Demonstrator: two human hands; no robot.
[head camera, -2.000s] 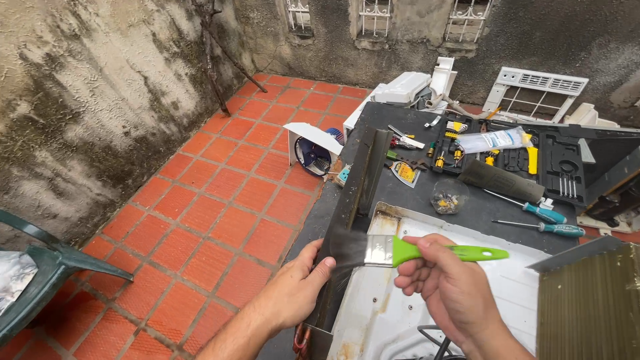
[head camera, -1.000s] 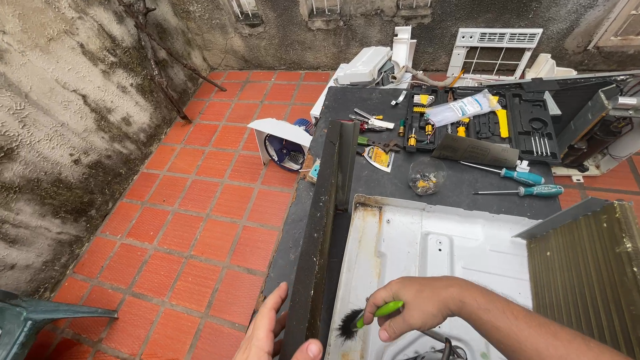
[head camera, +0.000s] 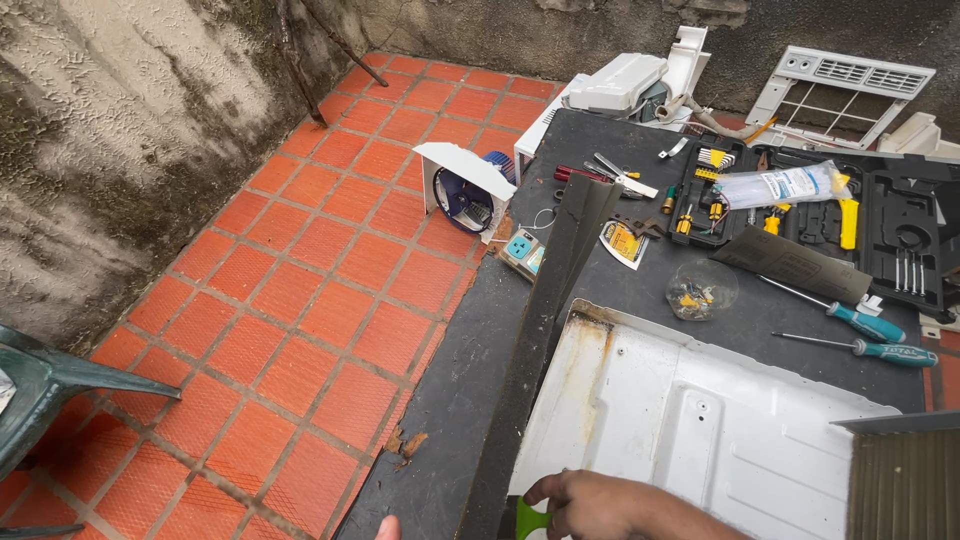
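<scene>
My right hand (head camera: 600, 504) is at the bottom of the view, closed on the green handle of a paintbrush (head camera: 531, 519); the bristles are out of sight. It is over the near left edge of a white metal base pan (head camera: 660, 397) with rust stains. Only a fingertip of my left hand (head camera: 388, 528) shows at the bottom edge, left of a long dark strip (head camera: 525, 360) that lies along the pan's left side. What that hand does is hidden. At the right stands a finned coil (head camera: 904, 480).
Two teal-handled screwdrivers (head camera: 896, 352), a clear bowl of small parts (head camera: 701, 290) and an open black tool case (head camera: 900, 225) lie on the dark tabletop. A fan in a white housing (head camera: 465, 191) stands on the tiled floor. A green plastic chair (head camera: 45, 382) is at left.
The brush was held up in front of me two seconds ago, then went down into the pan, and is now at its near left edge. My left hand has mostly dropped out of view.
</scene>
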